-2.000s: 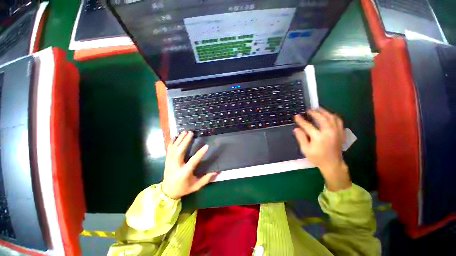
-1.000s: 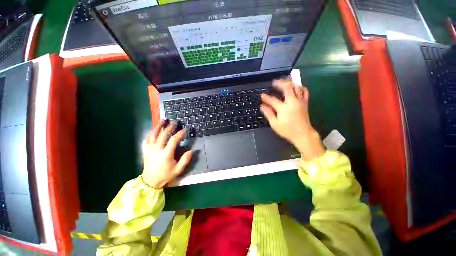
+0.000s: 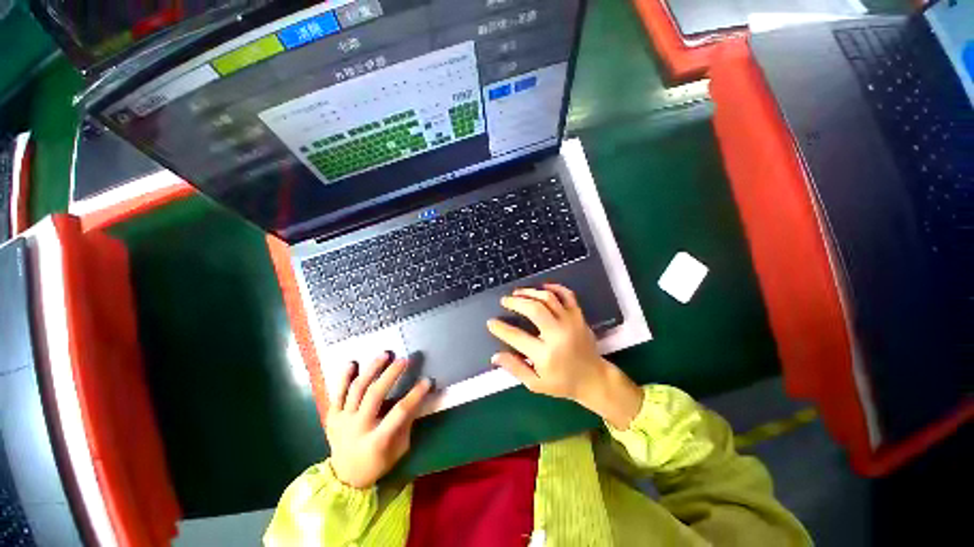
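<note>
The dark grey laptop (image 3: 598,280) stands open in front of me on a white liner sheet (image 3: 630,321). Its screen (image 3: 230,139) shows the keyboard test window (image 3: 385,118) with the key map mostly green. My left hand (image 3: 368,422) rests with spread fingers on the left palm rest, near the front edge. My right hand (image 3: 550,342) is over the right part of the touchpad area, below the keyboard (image 3: 449,251), fingers apart and bent. Both hands hold nothing. The touchpad (image 3: 454,342) is partly hidden by my right hand.
A small white square (image 3: 682,277) lies on the green bench (image 3: 214,363) right of the laptop. Other laptops on red pads stand at the left (image 3: 112,374) and right (image 3: 774,246). Another laptop stands behind at the upper left (image 3: 107,160).
The view has turned, so the laptop appears tilted and further left. My right hand has moved from the upper right keys down to the touchpad area. My left hand has moved off the keys.
</note>
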